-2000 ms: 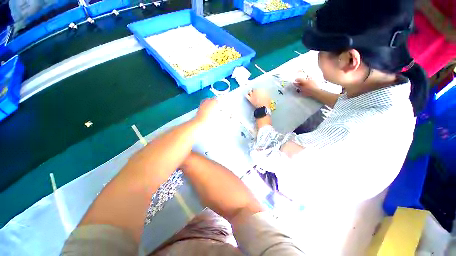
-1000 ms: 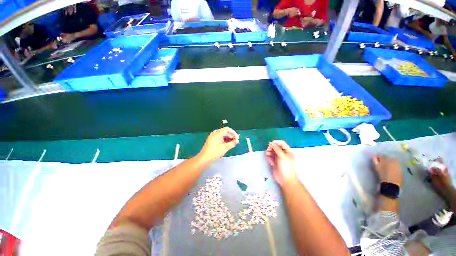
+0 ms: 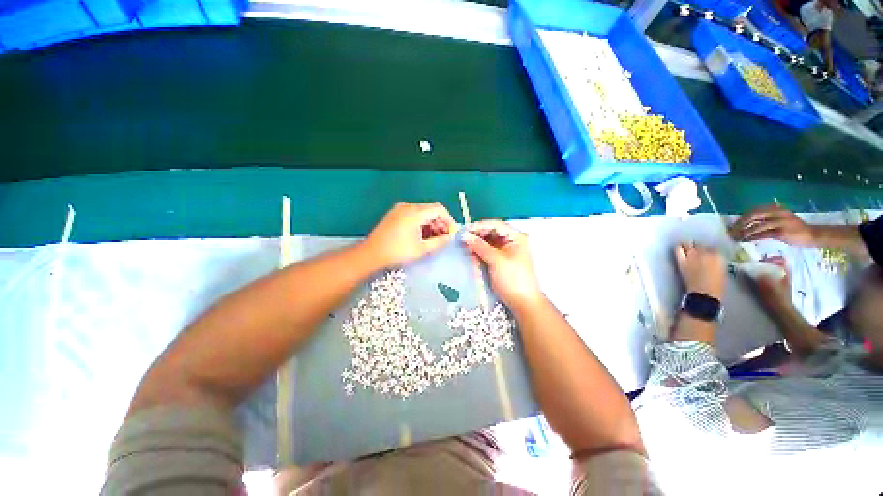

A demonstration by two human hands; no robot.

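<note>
My left hand (image 3: 414, 232) and my right hand (image 3: 503, 257) meet above the back edge of the grey work mat (image 3: 329, 426). Their fingertips pinch a tiny pale part (image 3: 462, 234) between them; its shape is too small to tell. A loose pile of small white parts (image 3: 387, 339) lies on the mat between my forearms, in a rough U shape. A dark green leaf-shaped patch (image 3: 448, 292) lies in the gap of the pile, below my hands.
A green conveyor belt (image 3: 290, 107) runs beyond the bench, with one small white piece (image 3: 424, 146) on it. A blue tray (image 3: 605, 178) of white and yellow parts stands at the right, beside a white ring (image 3: 631, 201) and white wad (image 3: 682, 197). A neighbour's hand (image 3: 704, 268) is at right.
My hands were apart and have come together at the mat's back edge, with a part between the fingertips. The view has tilted down. Earlier, it faced right and my hands reached towards the neighbour's side.
</note>
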